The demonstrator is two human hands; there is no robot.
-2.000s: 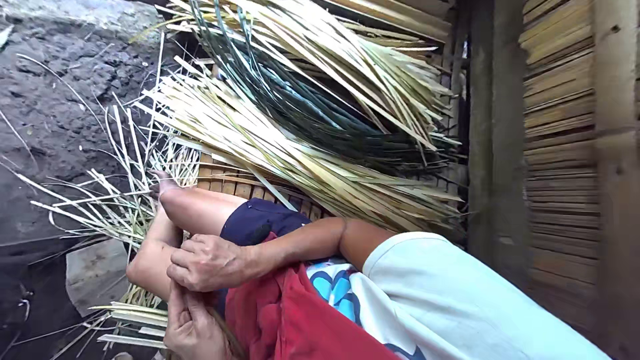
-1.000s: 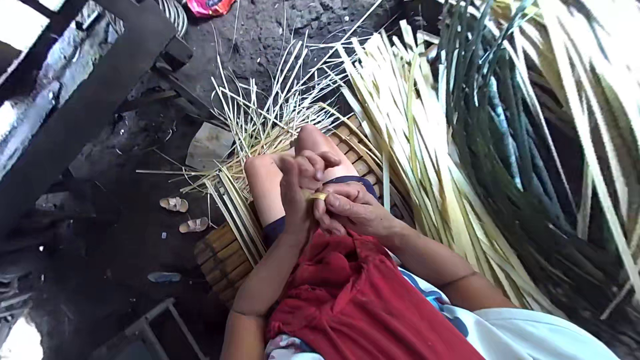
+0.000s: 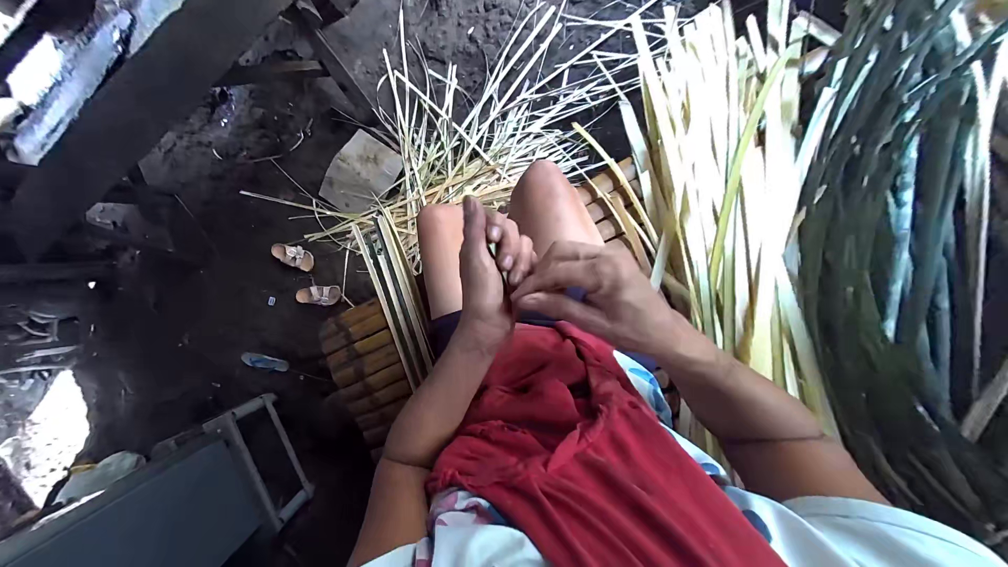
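Over my lap, my left hand (image 3: 494, 268) is raised with its thumb up and its fingers curled round a small, thin greenish thing, seemingly a strip, mostly hidden. My right hand (image 3: 579, 287) touches it from the right, with thumb and forefinger pinched at the left palm; what lies between them is too small to tell. A red cloth (image 3: 583, 441) covers my lap under both wrists. Pale split strips (image 3: 732, 197) lie in a long bundle at my right. Narrow pale strips (image 3: 394, 291) lie beside my left thigh.
I sit on a bamboo slat bench (image 3: 362, 354). Dark green strips (image 3: 882, 260) lie at the far right. Thin scraps (image 3: 472, 150) spread over the ground beyond my knees. Sandals (image 3: 318, 295) and a blue slipper (image 3: 264, 362) are on the floor at left, near a metal frame (image 3: 276, 465).
The view has swung a lot. Since one second ago, my left hand's fingers have curled in, and my right hand has its fingertips against the left palm. A small yellowish piece showed between the hands then.
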